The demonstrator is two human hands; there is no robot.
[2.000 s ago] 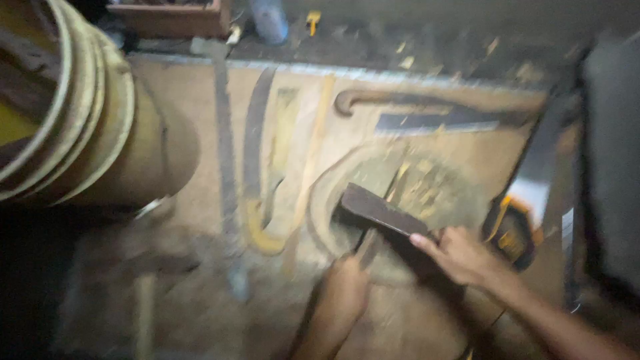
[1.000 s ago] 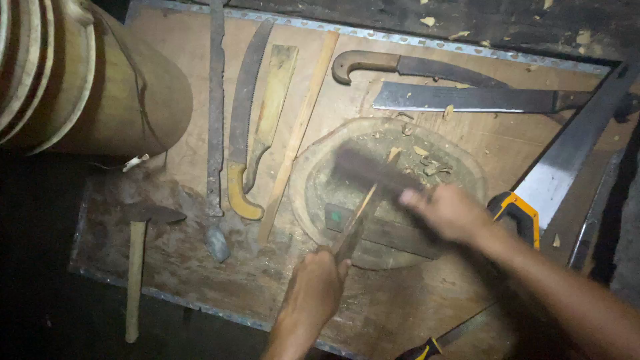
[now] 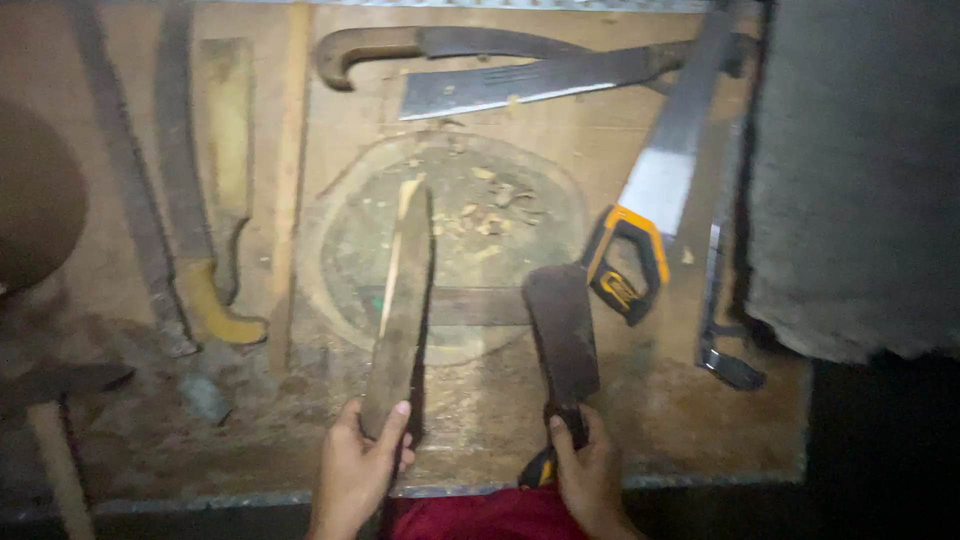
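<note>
My left hand (image 3: 367, 457) grips a long flat strip of wood (image 3: 405, 300), whose pale, freshly cut tip points away over a round wooden chopping block (image 3: 337, 262). In my right hand (image 3: 589, 469) is the handle of a dark, broad-bladed cleaver-like knife (image 3: 564, 330), its blade at the block's right edge. The two held things are apart. Wood shavings (image 3: 487, 217) lie on the block, and a flat dark bar (image 3: 480, 306) lies across its near part, partly hidden behind the strip.
Beyond the block lie a curved-handled knife (image 3: 375, 45) and a machete (image 3: 525, 79). A handsaw (image 3: 664, 187) is at right, near a grey rough-surfaced object (image 3: 855, 180). Leftward are a yellow-handled curved blade (image 3: 180, 150), a wooden stick (image 3: 289, 187), a grey stone-like lump (image 3: 204, 397) and a hammer (image 3: 60, 450).
The knife has moved away from the wood strip, rightward and toward me. Its blade now points away from me, and the strip stands more upright in view. The view has shifted.
</note>
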